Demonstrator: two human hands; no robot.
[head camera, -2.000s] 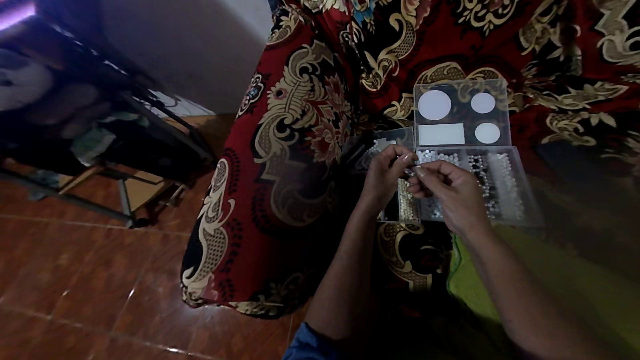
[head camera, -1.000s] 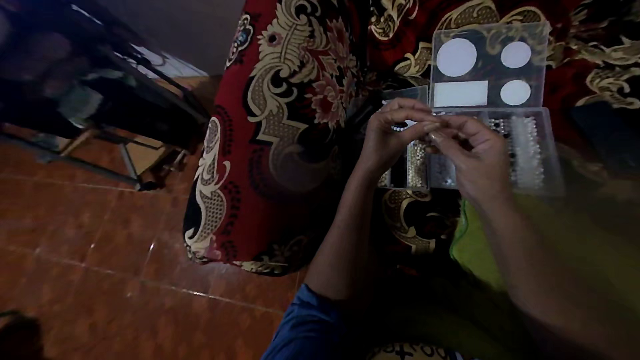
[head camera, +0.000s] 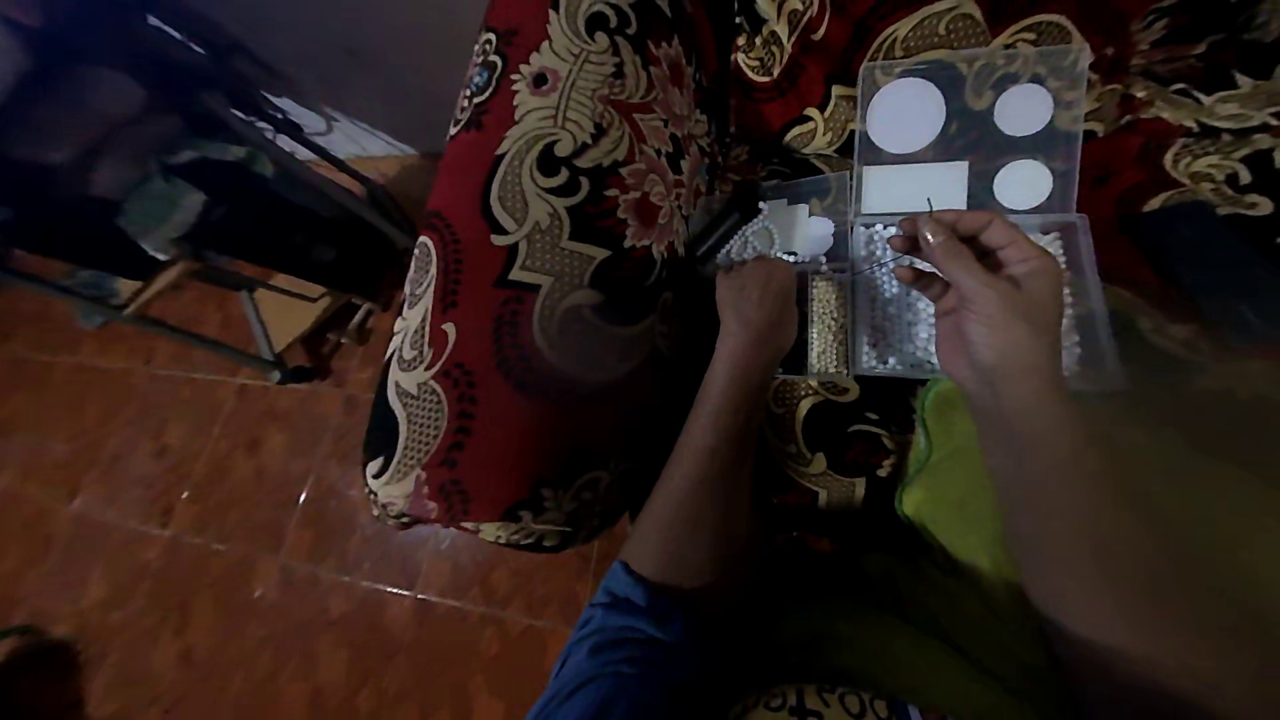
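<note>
My right hand (head camera: 990, 290) is raised over the open clear plastic bead box (head camera: 1100, 335), its thumb and fingertips pinched on a thin dark thread or wire (head camera: 880, 264). That strand runs left toward my left hand (head camera: 757, 305), which is at a string of white beads (head camera: 745, 243) left of the box; its fingertips are hidden, so its grip cannot be told. White beads (head camera: 885, 325) fill sections of the box. A narrow compartment of cream or gold beads (head camera: 828, 325) lies between my hands. The box's clear lid (head camera: 975, 70) stands open behind, with white round and rectangular pieces.
Patterned red and black fabric (head camera: 640, 200) covers the seat and its arm. A green cloth (head camera: 955, 470) lies in front of the box. On the left, a metal-framed stand (head camera: 260, 330) rests on the red tiled floor (head camera: 230, 480). A dark object (head camera: 1215, 250) lies at right.
My hands, together over the box before, are now apart: the left has moved down and left to the bead string, the right holds a strand above the white beads.
</note>
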